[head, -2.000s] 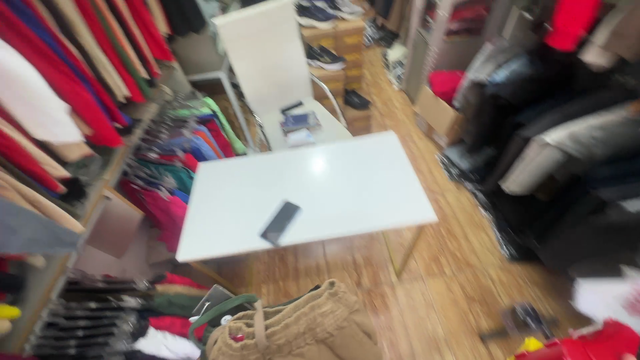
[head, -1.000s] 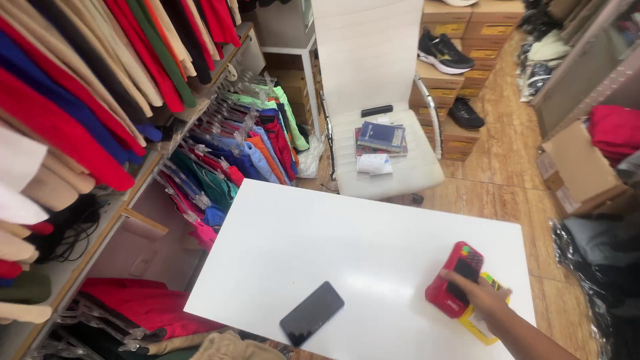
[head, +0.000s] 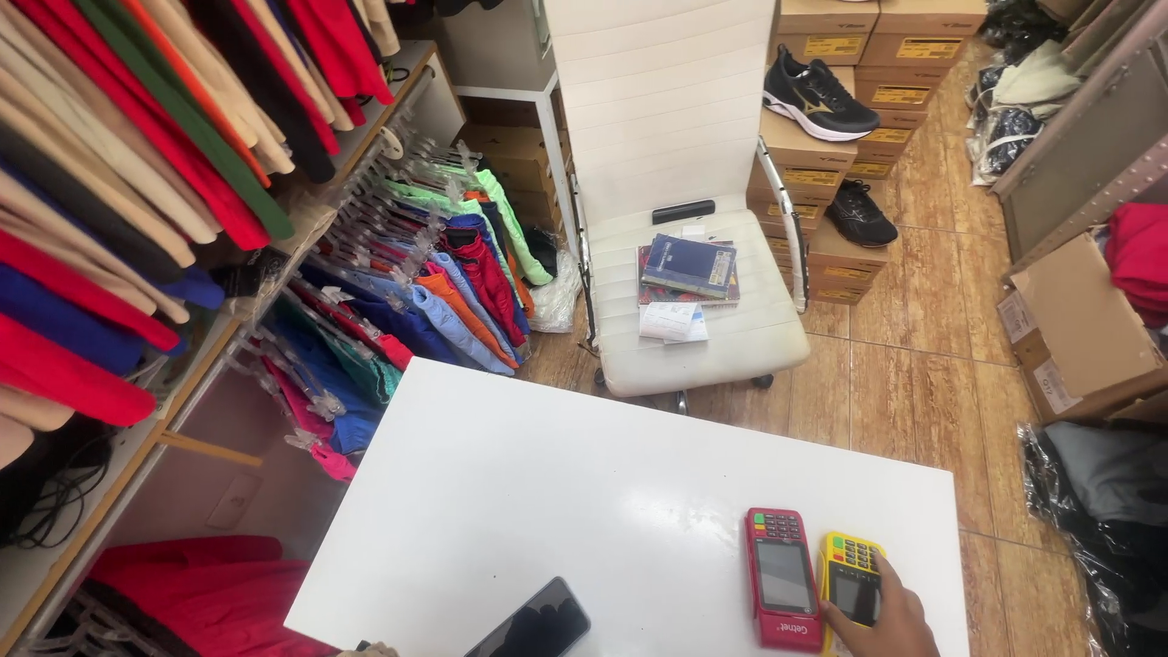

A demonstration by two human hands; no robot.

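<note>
My right hand (head: 881,616) is at the lower right, its thumb and fingers around the sides of a yellow card payment terminal (head: 854,584) that lies on the white table (head: 584,484). Just left of it, side by side, a red card payment terminal (head: 782,575) rests screen up. A dark smartphone (head: 538,625) lies at the table's near edge, partly cut off by the frame. My left hand is not in view.
Beyond the table stands a white office chair (head: 693,351) with notebooks (head: 691,266), papers and a black case on its seat. Clothes racks (head: 401,265) line the left. Shoe boxes (head: 821,164) with black sneakers stand behind; an open cardboard box (head: 1086,319) is at right.
My hand, absent two seconds ago, held both terminals together over the table one second ago. The red terminal now lies released on the table, with my hand on the yellow one.
</note>
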